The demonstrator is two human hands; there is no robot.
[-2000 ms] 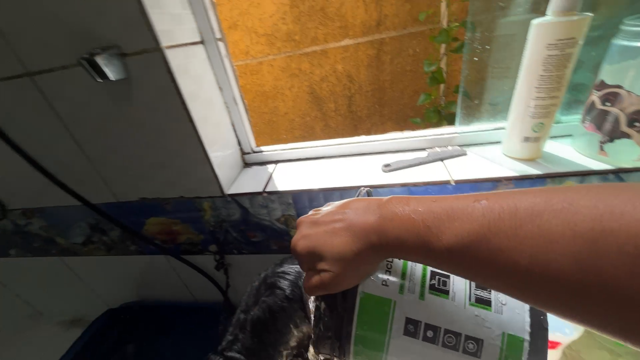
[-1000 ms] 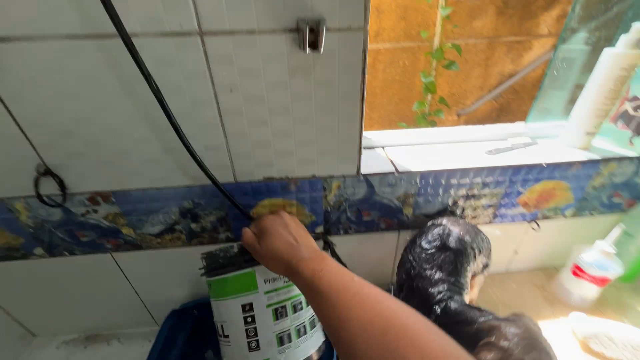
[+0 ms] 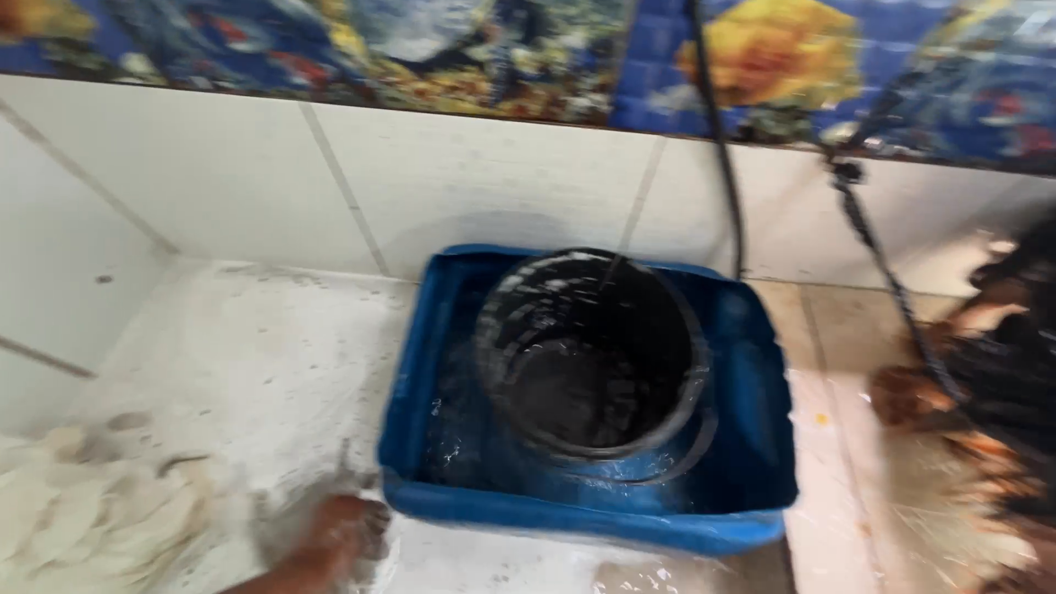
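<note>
My left hand (image 3: 351, 528) is blurred at the lower left, beside the near left corner of a blue plastic tub (image 3: 577, 520); its fingers are not clear, and whether it holds anything cannot be told. A round bucket with a black inside (image 3: 577, 363) stands in the tub, its wire handle hanging at the near side. Water glints around it. To the right is a wet dog (image 3: 1006, 371) with black and tan fur, partly cut off by the frame. My right hand is out of view.
A black braided cord (image 3: 879, 247) runs from the wall to the dog. A black hose (image 3: 718, 140) comes down behind the tub. Pale crumpled material (image 3: 91, 511) lies at the lower left on the wet white surface. The tiled wall (image 3: 478, 181) stands behind.
The bucket, held by my right hand in the earlier frames, now stands in the blue tub with that hand gone from view. My left hand has appeared. The view has turned down and left.
</note>
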